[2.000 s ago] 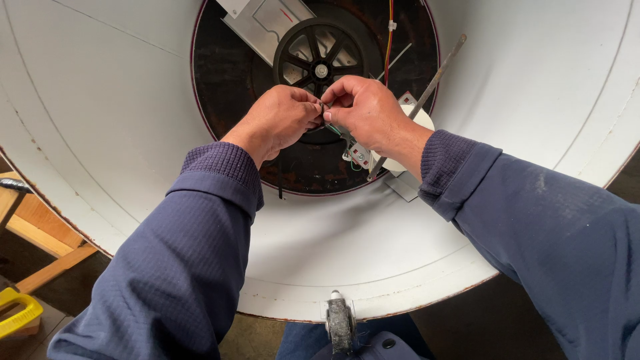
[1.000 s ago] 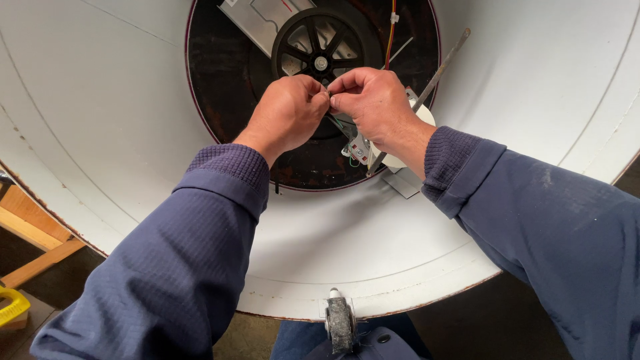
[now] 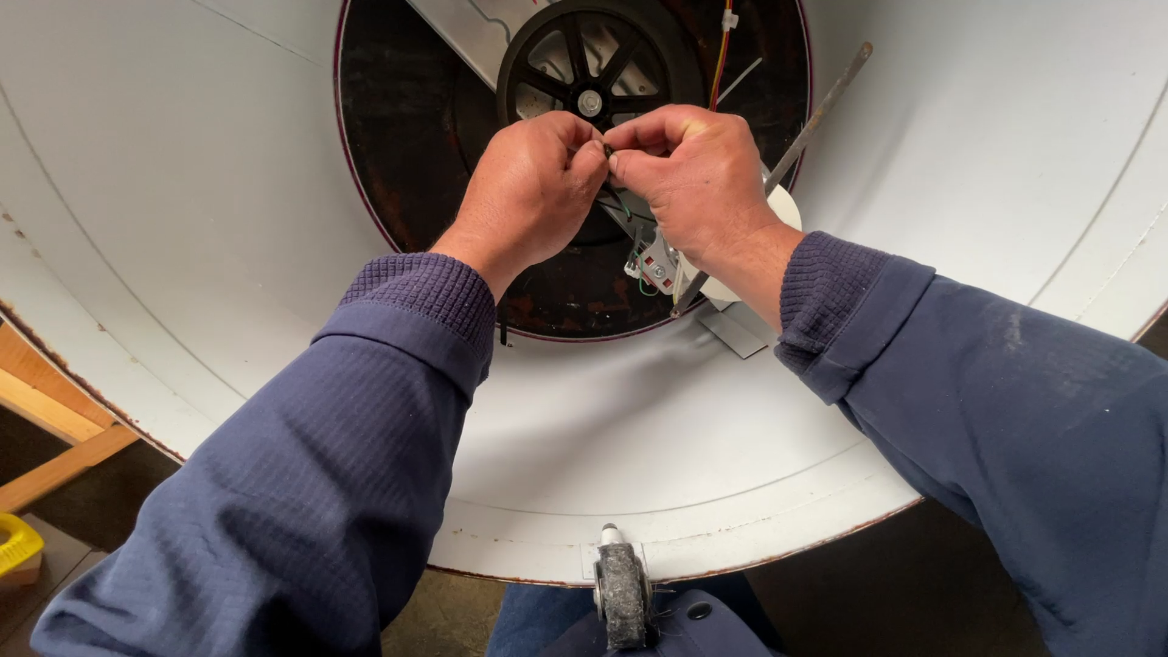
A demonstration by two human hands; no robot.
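Note:
My left hand (image 3: 538, 187) and my right hand (image 3: 698, 178) meet fingertip to fingertip, pinching a small dark piece (image 3: 609, 151), perhaps a wire end or connector, mostly hidden by the fingers. Just beyond them is a black spoked pulley wheel (image 3: 577, 46) with a bolt at its hub. Below the fingertips a green wire (image 3: 625, 205) hangs near a small metal bracket with terminals (image 3: 657, 265). A round white part (image 3: 785, 212) is partly behind my right wrist, and a thin metal rod (image 3: 821, 114) slants past it.
A wide white metal drum (image 3: 228, 182) with a rusty rim surrounds my arms. Inside lie a dark round base (image 3: 401, 137), a metal panel (image 3: 461, 32) and a red-and-yellow wire bundle (image 3: 724, 55). A fuzzy roller (image 3: 623, 593) sits on the near rim. Wooden framing (image 3: 68, 465) and a yellow object (image 3: 18, 545) are at lower left.
Both hands stay together near the pulley, with small shifts of the fingers around the dark piece. The surroundings look the same.

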